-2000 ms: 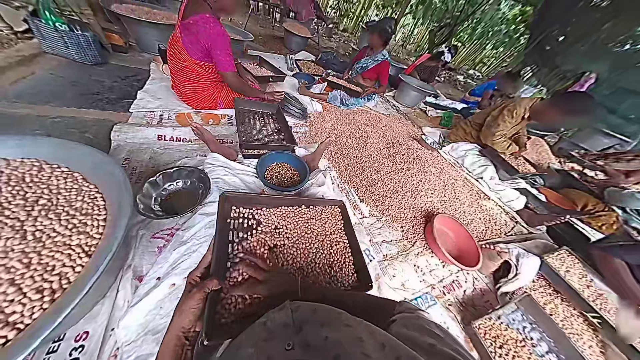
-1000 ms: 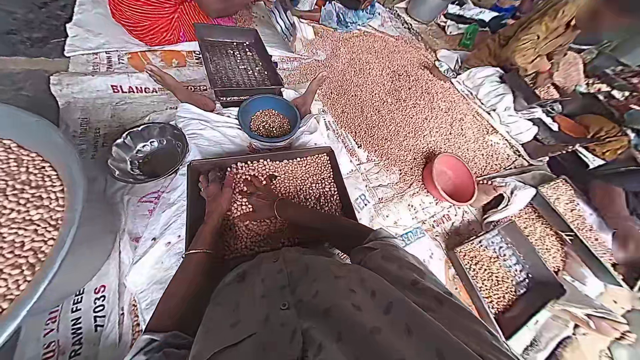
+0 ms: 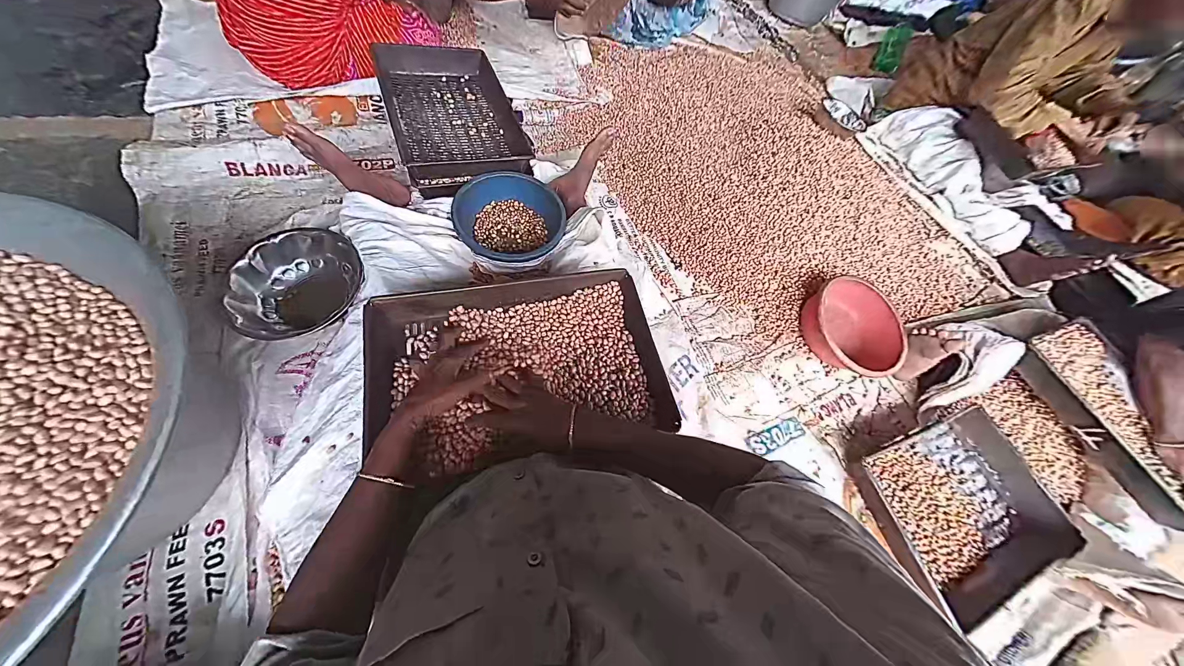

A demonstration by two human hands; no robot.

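In the head view a dark rectangular tray of reddish-brown nuts or seeds lies just in front of my body. My left hand rests on the nuts at the tray's left part, fingers spread. My right hand is beside it on the nuts, its fingertips close to or touching the left fingers. Whether a few nuts sit under the fingers is hidden. A blue bowl with darker nuts stands just beyond the tray. Left of the tray is a dark fluted bowl.
A large metal basin of nuts stands at the left. Beyond the blue bowl lies a slotted tray between two feet. A nut heap spreads right, beside a pink bowl. Other people and trays are at the right.
My left hand has moved from the tray's left edge onto the nuts, and the two hands have come closer together. The view has tilted down since the first frame.
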